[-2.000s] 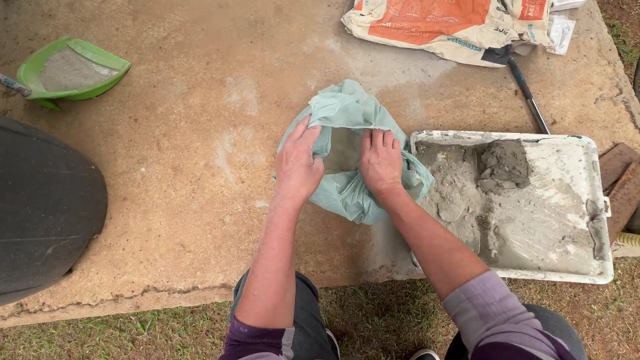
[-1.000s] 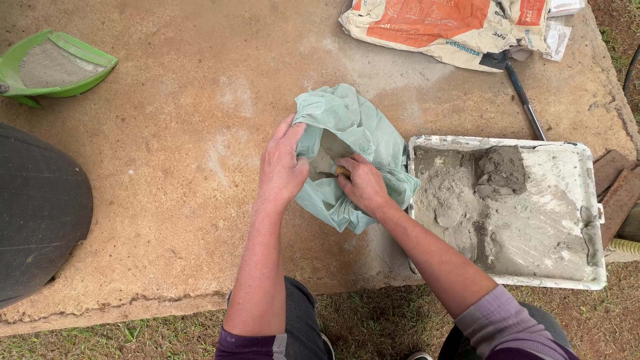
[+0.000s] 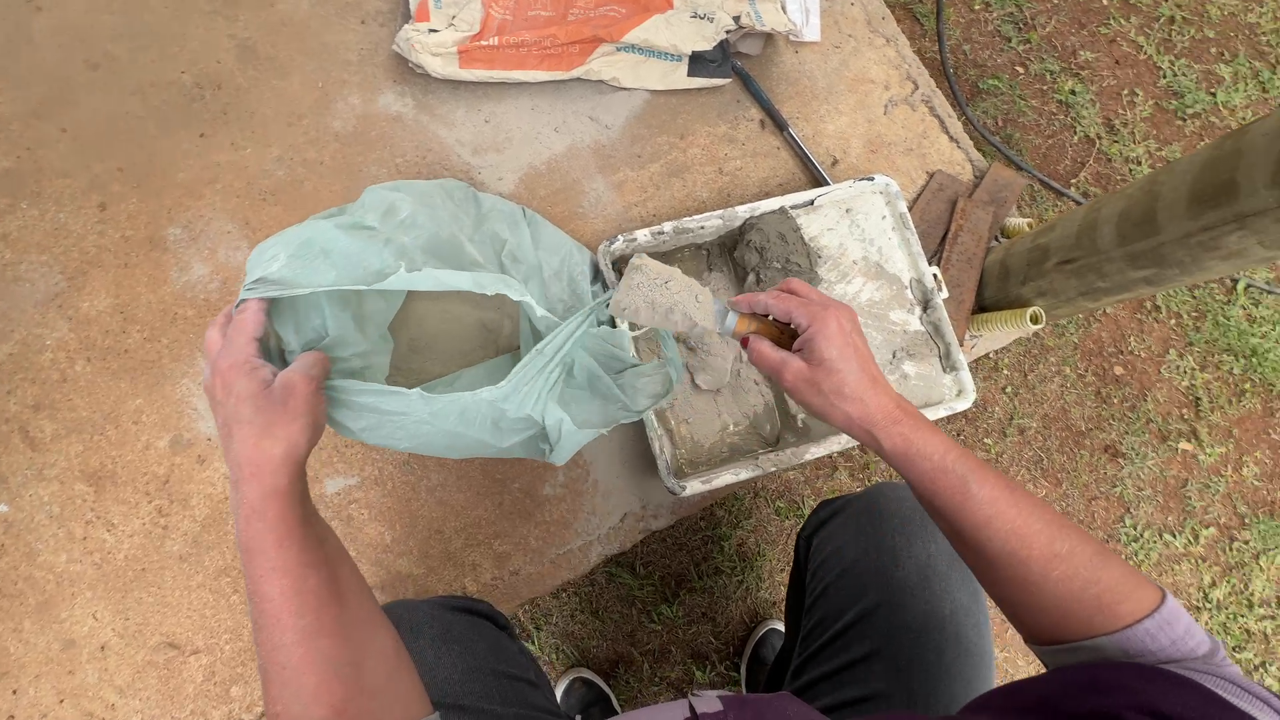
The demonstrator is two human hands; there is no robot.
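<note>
My left hand (image 3: 265,375) grips the left rim of a pale green plastic bag (image 3: 480,420), whose mouth gapes and shows grey powder (image 3: 455,335) inside. In my right hand (image 3: 820,350) is the wooden handle of a trowel (image 3: 765,328); a heap of grey powder (image 3: 660,292) covers its blade. The loaded blade is over the left part of a white plastic tray (image 3: 925,290), beside the bag's right edge. Wet grey mortar (image 3: 775,250) lies in a lump near the tray's back, with looser grey material in front of it.
A paper mortar sack (image 3: 560,45) lies at the back, and a dark-handled tool (image 3: 780,120) reaches from it to the tray. Rusty metal pieces (image 3: 968,230), a yellowish ribbed hose (image 3: 1005,320) and a wooden post (image 3: 1130,220) are at the right, by the slab's edge.
My right hand has come out of the bag with the loaded trowel and moved right, over the tray. The bag's mouth is stretched wider. The view has shifted to the right.
</note>
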